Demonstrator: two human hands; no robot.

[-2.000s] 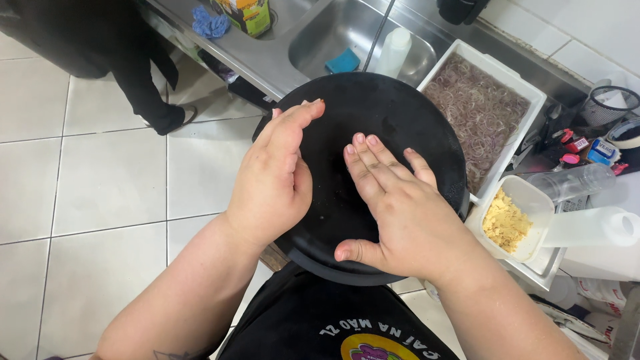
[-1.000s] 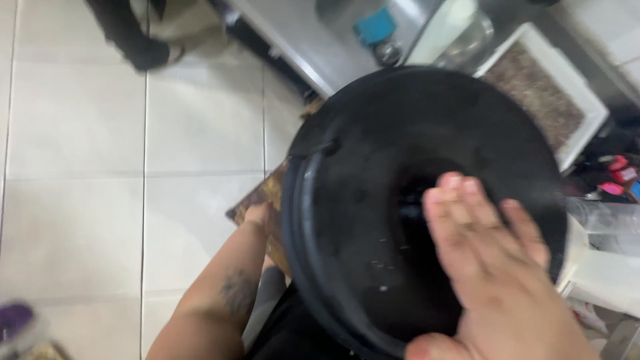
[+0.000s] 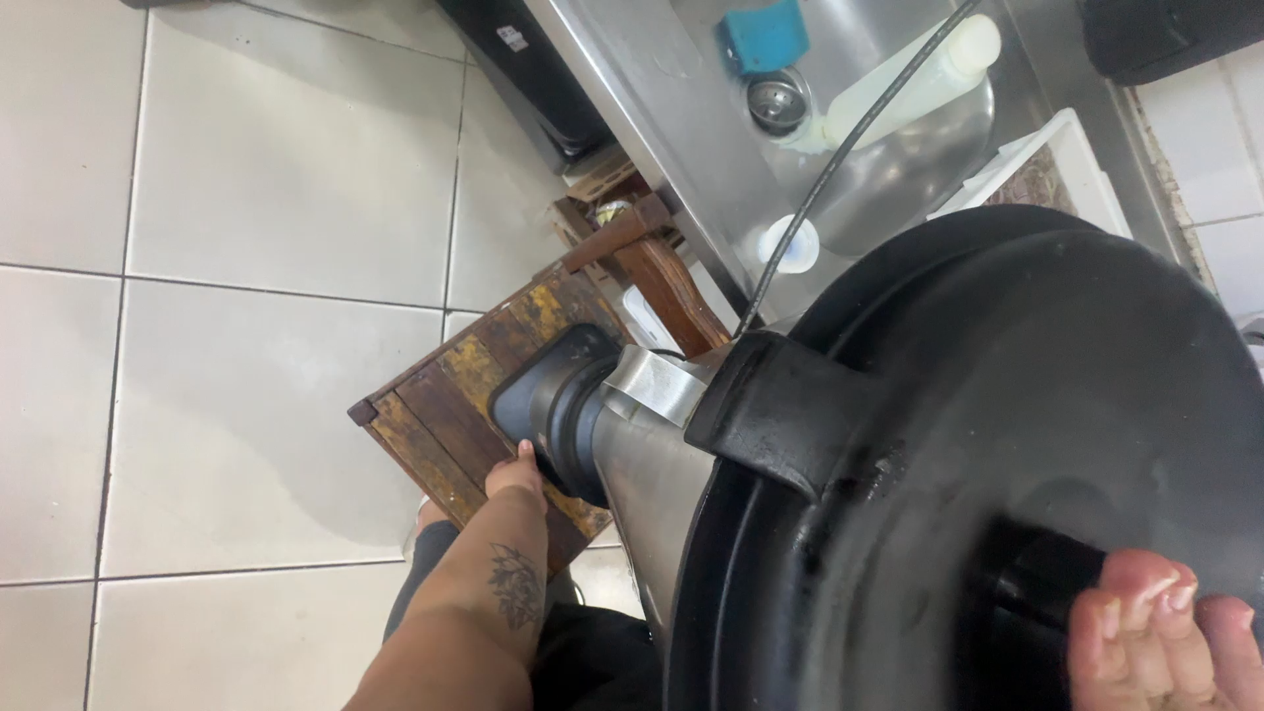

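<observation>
A large round black lid [image 3: 1066, 375] with a dark raised centre fills the right side, on top of a tapering metal body [image 3: 657, 494]. A metal latch [image 3: 654, 383] and a black base [image 3: 568, 395] show at the lower end of this appliance, which looks like an industrial blender. My left hand [image 3: 518, 474] reaches down beside the base, touching or close to its edge; its grip is partly hidden. My right hand [image 3: 1160, 627] lies over the lid's centre at the bottom right, fingers bent against the raised part. Whether it grasps that part is not clear.
The appliance stands on a wooden chair [image 3: 454, 385] with worn slats. Behind it are a steel sink [image 3: 918, 188] with a blue sponge [image 3: 765, 38], a whitish bottle [image 3: 913, 84] and a black cord [image 3: 849, 148]. A white tray [image 3: 1081, 163] sits beyond the lid. Tiled floor [image 3: 276, 395] lies left.
Both hands were over the lid two seconds before; my left hand has since moved down to the base, while my right hand has stayed at the lid. The view has shifted and come closer.
</observation>
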